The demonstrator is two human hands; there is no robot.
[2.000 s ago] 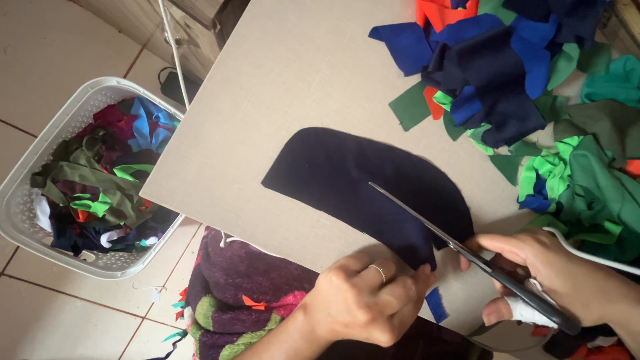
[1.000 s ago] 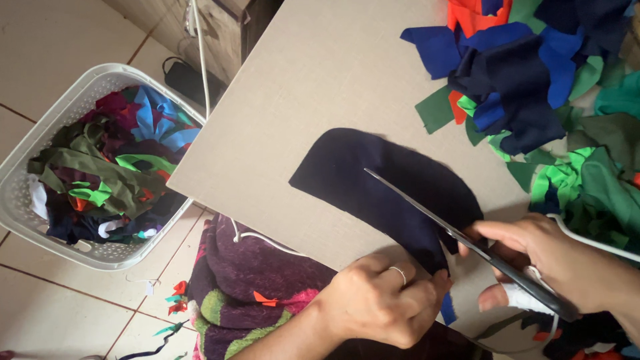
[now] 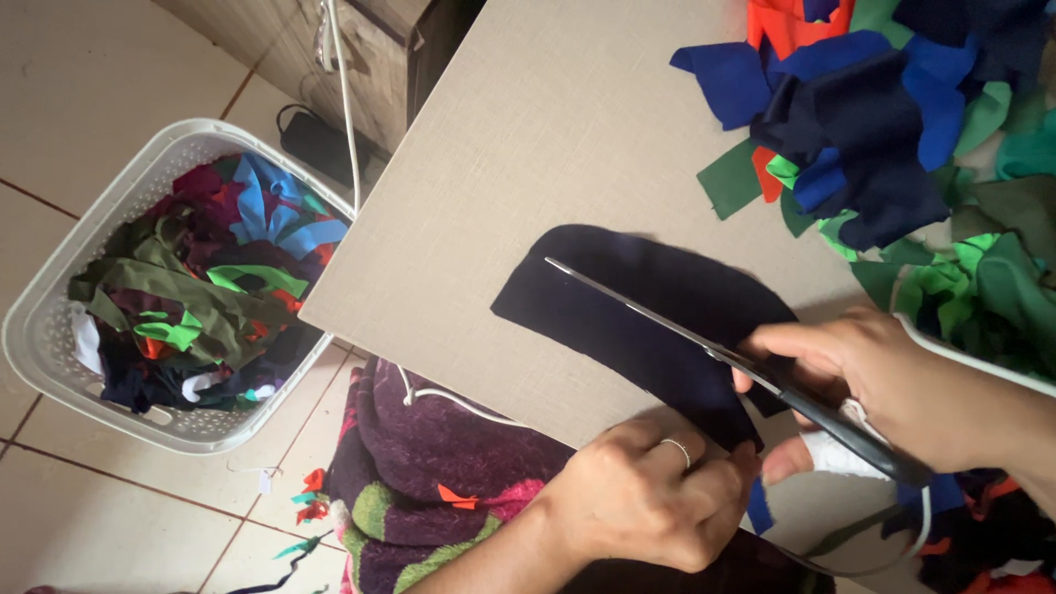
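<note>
A curved piece of dark navy fabric (image 3: pixel 577 289) lies on the beige tabletop. My left hand (image 3: pixel 660 495), with a ring on one finger, pinches the fabric's lower end at the table's edge. Black-handled scissors (image 3: pixel 775 379) are held in my right hand (image 3: pixel 858 396); white wrapping covers part of a finger. The long blades lie over the navy fabric, pointing up and left, and look nearly closed. A slit parts the fabric's lower end near my right fingers. How far the lower blade reaches is hidden.
Blue, navy, green and red fabric scraps (image 3: pixel 866 124) pile up at the right of the tabletop (image 3: pixel 462 206). A white perforated basket (image 3: pixel 198 437) full of scraps stands on the tiled floor at left. A patterned plush blanket (image 3: pixel 445 437) and a white cord (image 3: pixel 470 408) are below the table's edge.
The view has shifted, so the table sits further right. Between the fabric's lower end and the rest, the slit looks wider than two seconds ago. Both hands keep their holds.
</note>
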